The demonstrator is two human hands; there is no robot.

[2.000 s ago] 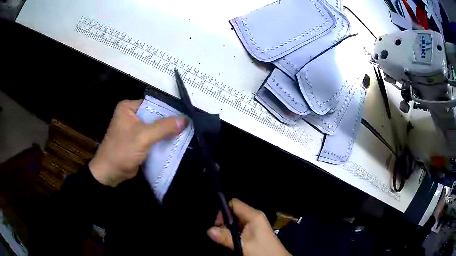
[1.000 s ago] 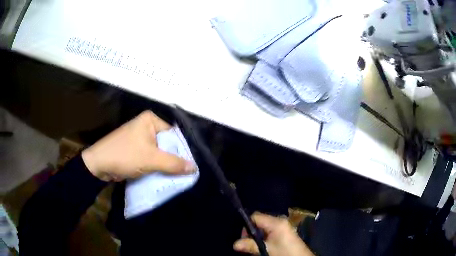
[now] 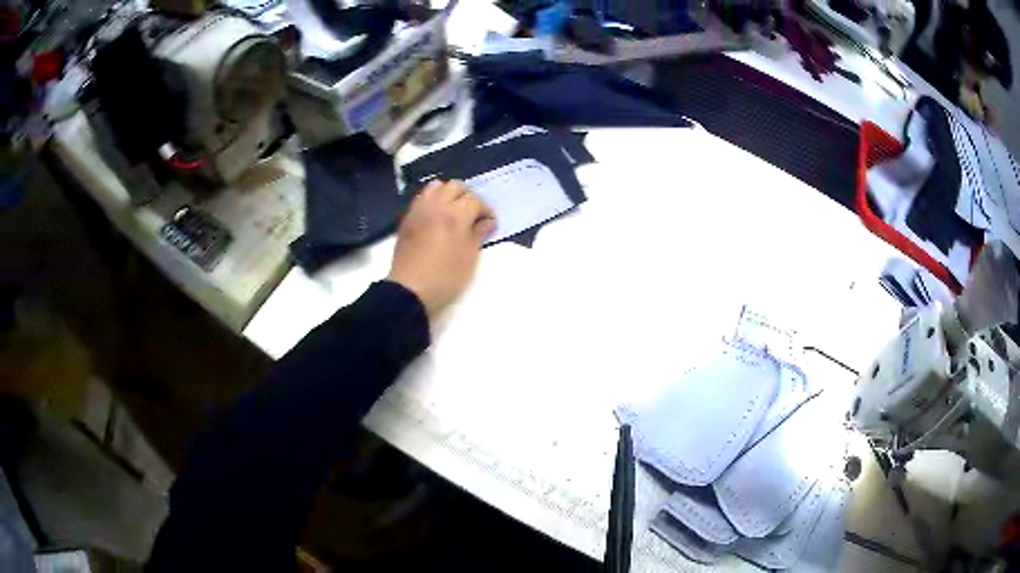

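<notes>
My left hand (image 3: 442,241) reaches to the far side of the white table. Its fingers rest over the near-left end of a pale, stitched, untrimmed panel (image 3: 531,194) with wide dark fabric borders. Whether they grip it cannot be told. Other dark fabric (image 3: 349,196) lies left of and behind it. The trimmed pieces (image 3: 707,416) lie in an overlapping pale pile at the lower right. The dark blades of the shears (image 3: 621,492) point up beside the pile, with the handles below the picture's edge. My right hand is out of the picture.
A white sewing machine head (image 3: 912,375) stands at the right, beyond the pile. Another machine (image 3: 229,84) is at the upper left. A red-rimmed basket (image 3: 884,218) holds cloth at the far right. A box (image 3: 392,84) and folded dark cloth (image 3: 565,92) lie at the back.
The view has swung to the far side of the table. My left hand has left the lap area, and the pale piece it held there is no longer in it. My right hand has left the picture.
</notes>
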